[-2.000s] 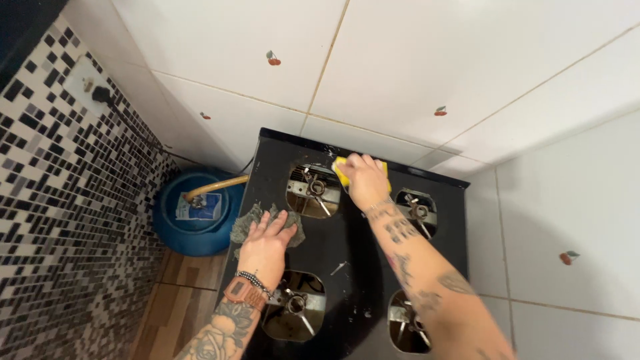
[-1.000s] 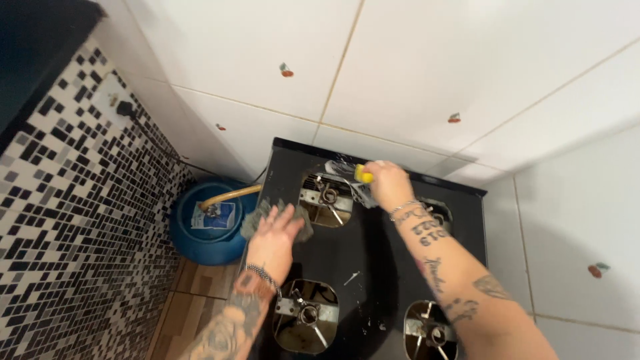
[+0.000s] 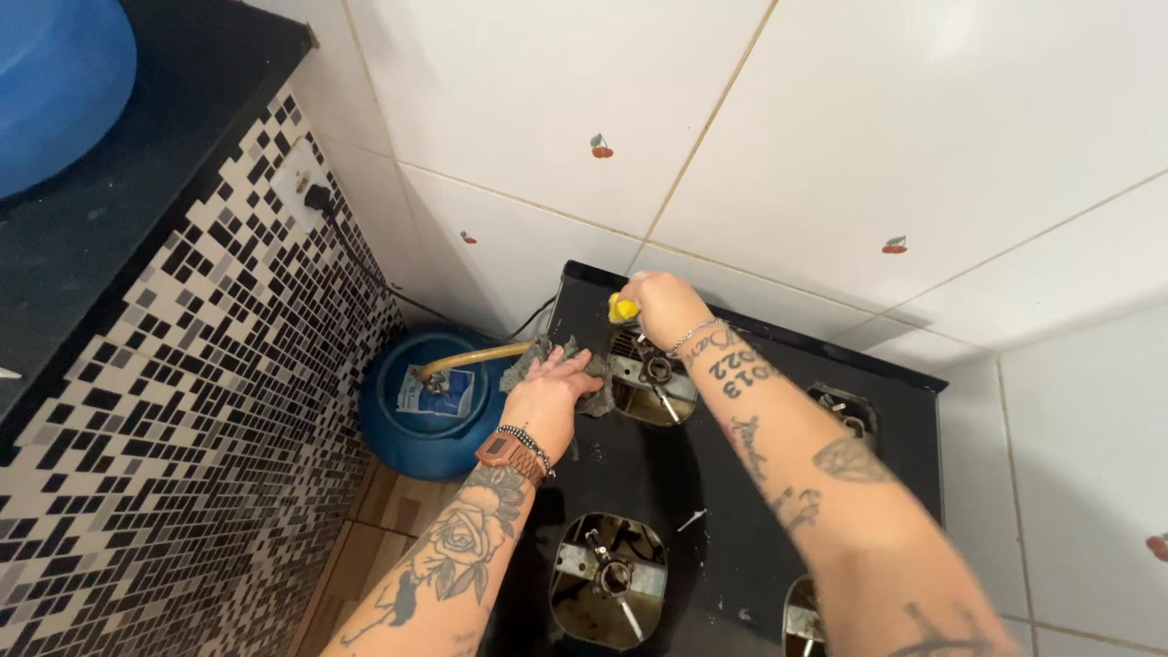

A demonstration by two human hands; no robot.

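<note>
My right hand (image 3: 664, 306) grips a yellow sponge (image 3: 623, 308) against the back left corner of a black stovetop (image 3: 739, 484), just behind the back left burner opening (image 3: 655, 374). Fingers spread, my left hand (image 3: 547, 388) presses a crumpled grey cloth (image 3: 595, 392) on the stove's left edge, beside that same opening. The front left burner opening (image 3: 610, 579) shows a bare burner fitting inside. Whitish specks and smears mark the black surface. My right forearm partly covers the back right opening (image 3: 844, 415).
A blue gas cylinder (image 3: 383, 424) with a yellowish hose (image 3: 479, 356) stands left of the stove. Behind it runs a black cord from a wall outlet (image 3: 297, 187). A dark countertop (image 3: 182, 100) holds a blue container (image 3: 59, 82). White tiled wall (image 3: 776, 182) rises behind the stove.
My right hand has moved left along the back of the stovetop with the sponge, to the corner. My left hand stays on the cloth at the left edge. The view has shifted.
</note>
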